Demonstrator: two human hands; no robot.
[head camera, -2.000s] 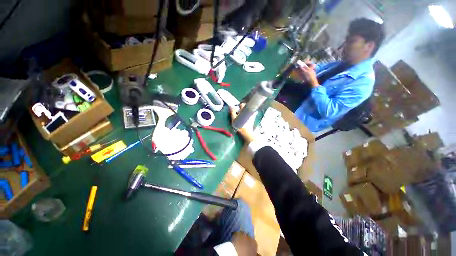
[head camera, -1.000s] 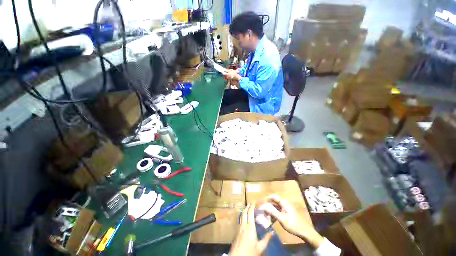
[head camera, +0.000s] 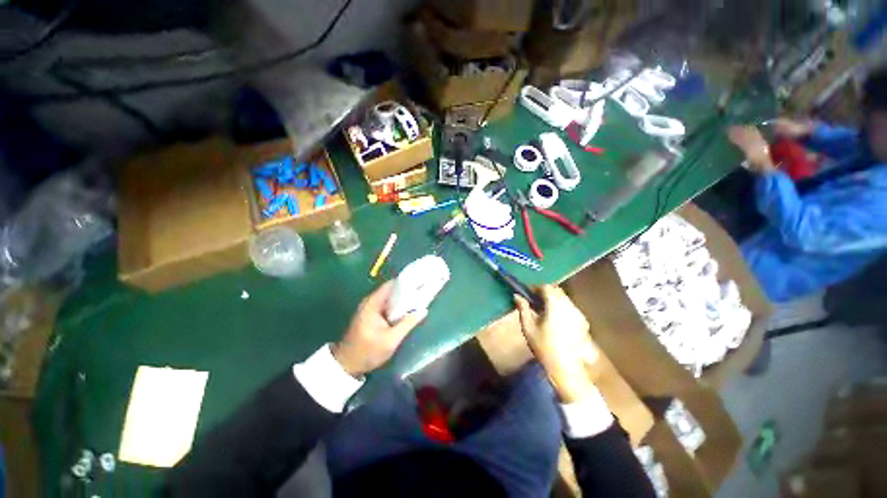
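My left hand (head camera: 374, 331) holds a white plastic housing (head camera: 418, 286) just over the front edge of the green bench. Its details are blurred. My right hand (head camera: 556, 336) is closed around the long black grip of a hammer (head camera: 498, 269). The hammer slants up and left over the bench. Its head, near the blue-handled tool, is small and hard to make out.
On the green bench (head camera: 292, 336) are red-handled pliers (head camera: 530, 230), a blue-handled tool (head camera: 513, 255), white rings (head camera: 543, 192), a yellow stick (head camera: 383, 255), a clear cup (head camera: 277, 252) and a carton of blue cylinders (head camera: 297, 190). A carton of white parts (head camera: 686, 292) stands right. A person in blue sits beyond.
The view has swung down and left over the bench. My hands, earlier together over the cartons, are now apart. My left holds the white housing; my right has taken hold of the hammer grip.
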